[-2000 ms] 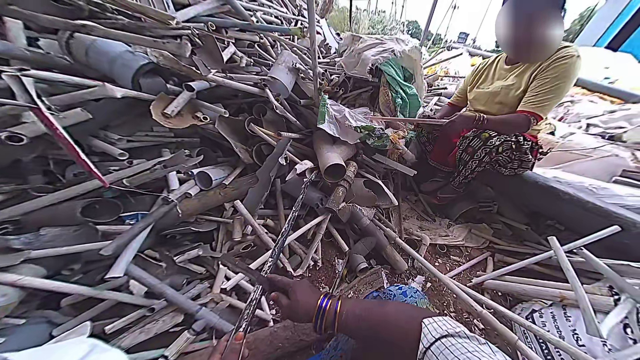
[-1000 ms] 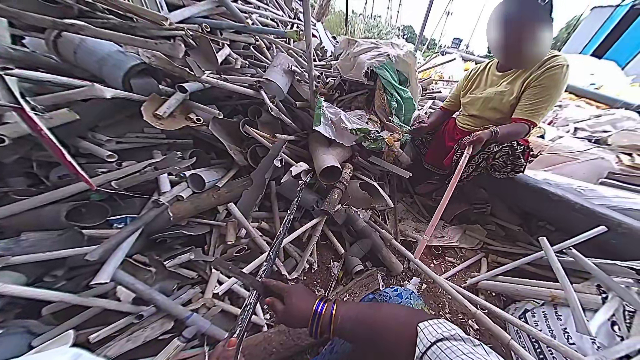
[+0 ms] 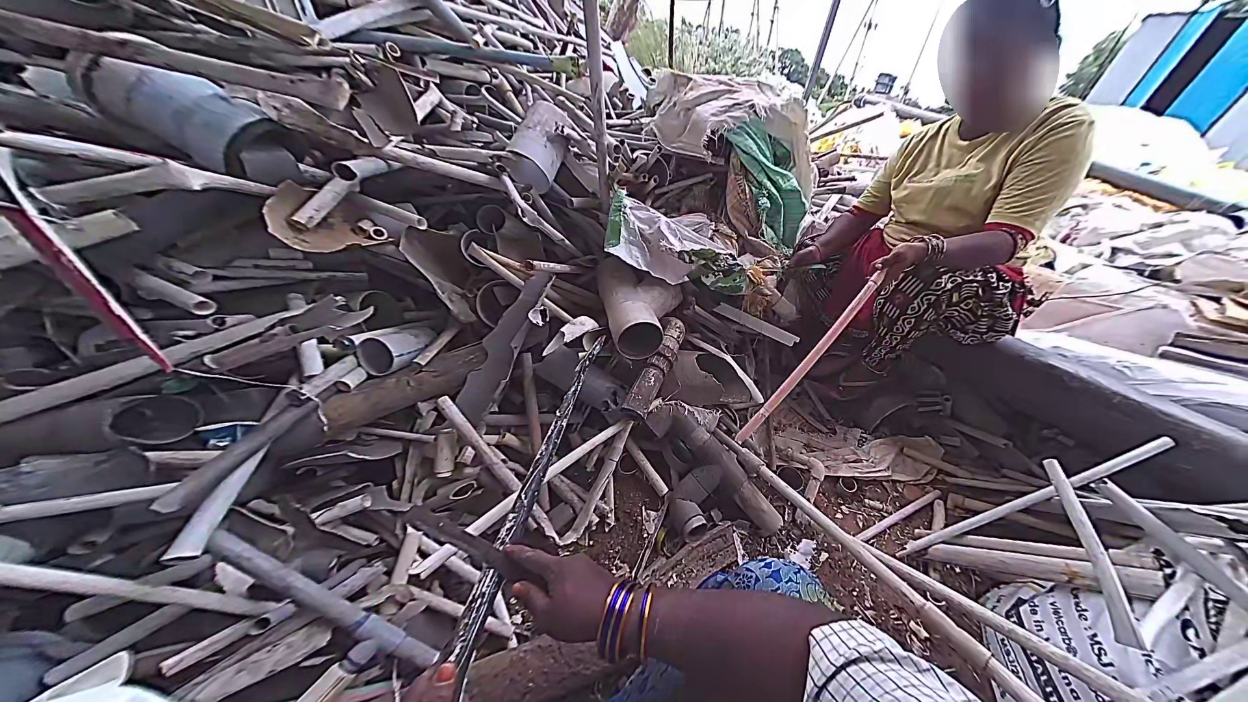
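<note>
A long, thin black strip or pipe with whitish marks (image 3: 531,478) slants up from the bottom edge across the heap. My left hand (image 3: 434,684), mostly cut off by the bottom edge, is closed around its lower end. My right hand (image 3: 565,593), with blue and gold bangles at the wrist, grips a dark, flat, blade-like tool (image 3: 453,536) that lies across the black piece. The upper tip of that piece rests near a wide grey pipe fitting (image 3: 639,317). Cut plastic pipes (image 3: 322,604) lie around both hands.
Scrap pipes and fittings are piled high at left and ahead. A seated person in a yellow top (image 3: 975,195) holds a pinkish pipe (image 3: 814,356) slanting to the ground. Long pale pipes (image 3: 877,561) and a printed white sack (image 3: 1053,624) lie at right. Torn sacks (image 3: 726,117) stand behind.
The other person held a thin rod roughly level two seconds ago, and now holds the pinkish pipe slanting down, with the other hand near the torn sacks. My hands have hardly moved.
</note>
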